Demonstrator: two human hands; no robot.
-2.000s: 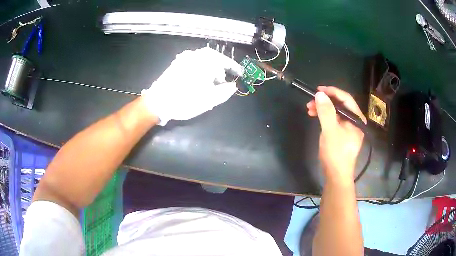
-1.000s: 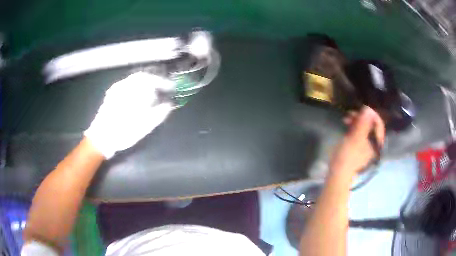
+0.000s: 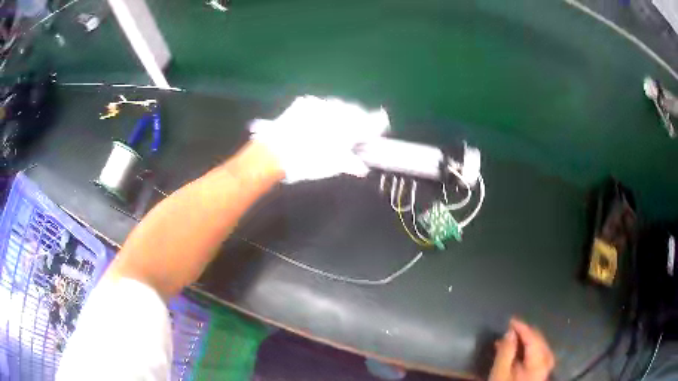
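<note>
My left hand (image 3: 320, 141), in a white glove, is closed over the long silvery metal assembly (image 3: 405, 158). The glove hides much of the bar. The motor end (image 3: 468, 165) points right. The green circuit board (image 3: 441, 225) hangs or lies below that end on white and yellow lead wires (image 3: 402, 207). The thin solder wire (image 3: 357, 281) lies on the bench, its tip near the board. My bare right hand (image 3: 522, 353) is at the bottom right edge, partly cut off, with fingers curled; no tool shows in it.
The solder spool (image 3: 119, 165) and blue-handled cutters (image 3: 154, 131) are at the left. A blue-purple crate (image 3: 37, 257) with parts is at lower left, a green crate (image 3: 230, 344) beside it. The iron stand with yellow sponge (image 3: 603, 262) and a black box (image 3: 662, 275) are at the right.
My left hand has let go of the board and now holds the bar. The iron seen earlier in my right hand no longer shows there. My right hand is lower in view. The view has shifted left.
</note>
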